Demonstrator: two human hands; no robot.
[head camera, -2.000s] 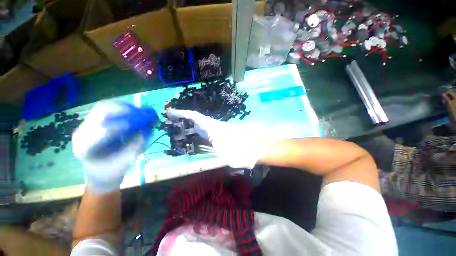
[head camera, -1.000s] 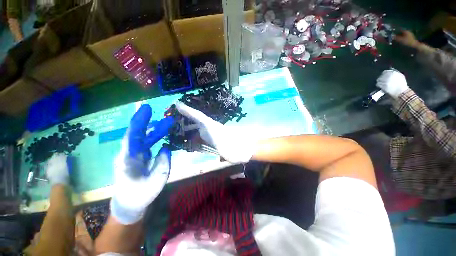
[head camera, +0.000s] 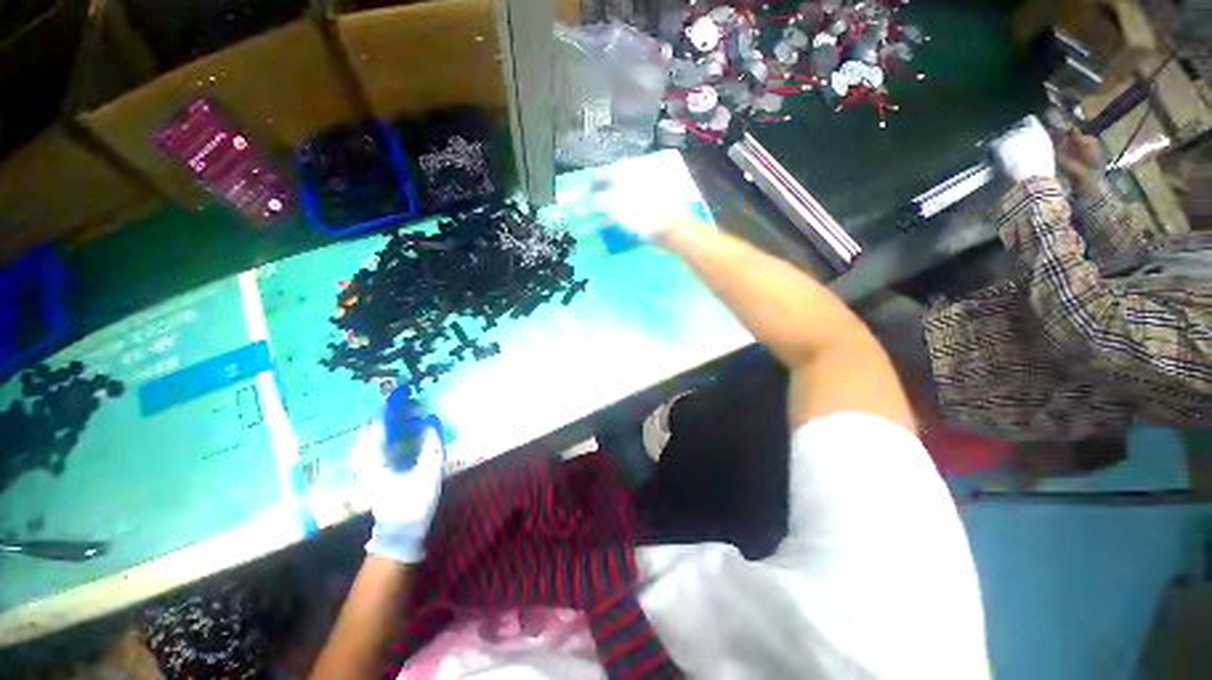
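A loose heap of small black parts (head camera: 445, 286) lies on the turquoise mat (head camera: 598, 326), with small silvery parts (head camera: 532, 239) at its upper right. My left hand (head camera: 403, 478), in a white glove with blue fingertips, is at the front of the heap near the mat's front edge. Its fingers are together, and a small greyish bit shows at the tips; I cannot tell if it is held. My right hand (head camera: 645, 202), in a white glove, is blurred over the mat's back right part, away from the heap. Its fingers and anything in them cannot be made out.
Behind are a blue bin (head camera: 356, 179), silvery small parts (head camera: 455, 170), cardboard boxes (head camera: 213, 100), a pink-red card (head camera: 223, 157), a metal post (head camera: 529, 106) and a clear bag (head camera: 609, 100). Right are wired discs (head camera: 784, 60), long bars (head camera: 798, 199) and a worker's gloved hand (head camera: 1023, 149).
My right hand has left the black parts and moved back and right. My left hand has moved to the heap's front. The view has shifted right; the neighbour's hand at left is gone.
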